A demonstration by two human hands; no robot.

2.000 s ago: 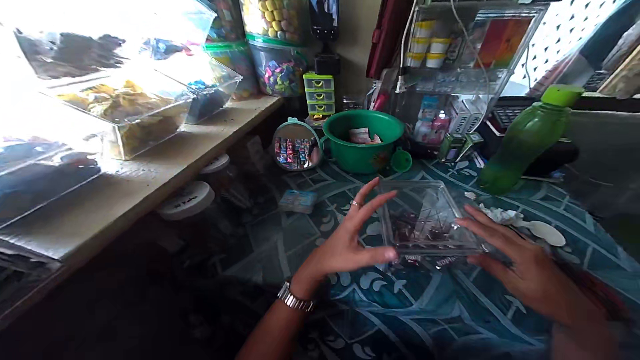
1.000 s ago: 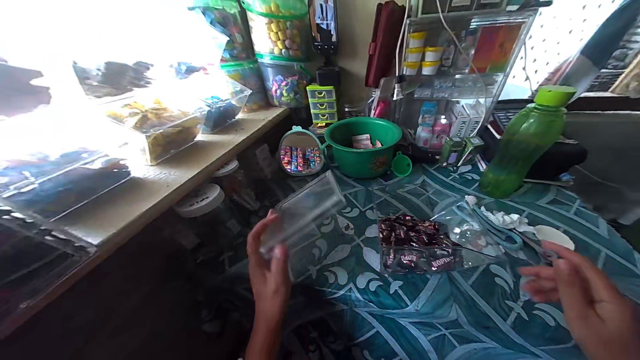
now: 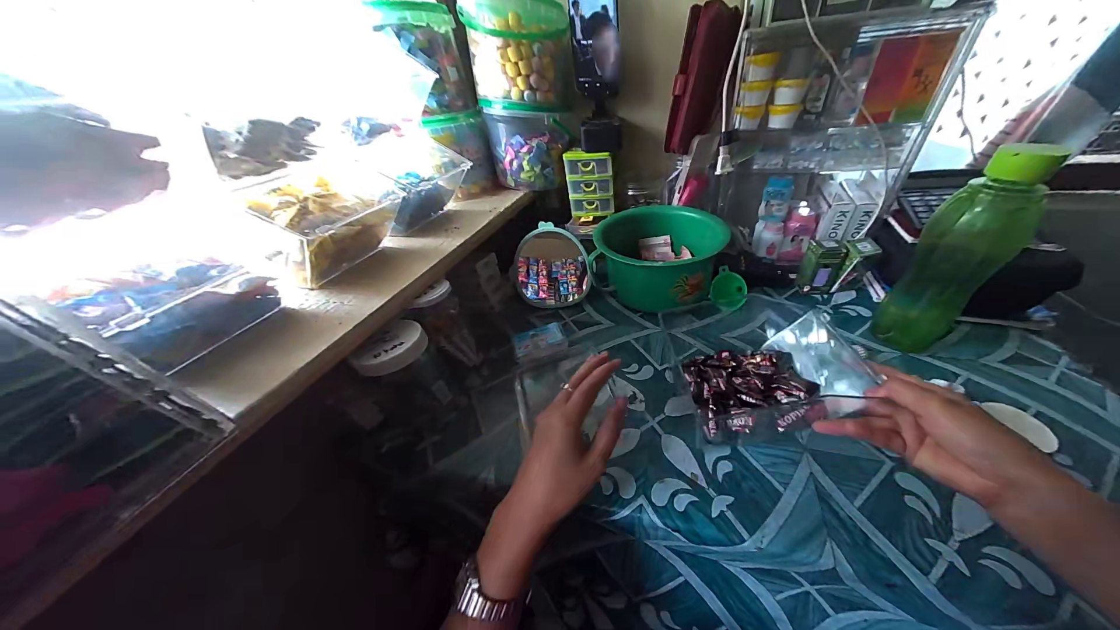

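A clear plastic bag of dark wrapped candies (image 3: 744,389) lies on the patterned tablecloth (image 3: 752,542). My right hand (image 3: 919,424) grips the bag's clear, loose end at its right side. Left of the candies, my left hand (image 3: 569,437) hovers with its fingers apart and nothing in them. Just beyond its fingers, at the table's left side, rests a clear plastic lid or container (image 3: 534,394), partly hidden by the hand. Past it lies a small packet (image 3: 540,341). A metal watch is on my left wrist.
A green plastic basin (image 3: 661,271) holding paper notes stands behind, beside a round mirror (image 3: 551,273) and a green funnel (image 3: 728,290). A green bottle (image 3: 971,254) stands at right. Clear candy bins (image 3: 328,241) line the wooden shelf (image 3: 350,306); lidded jars (image 3: 391,350) stand below it.
The clear container over the candies went left in my left hand, which has since let go of it. My right hand has moved left from the table's right side and taken hold of the bag.
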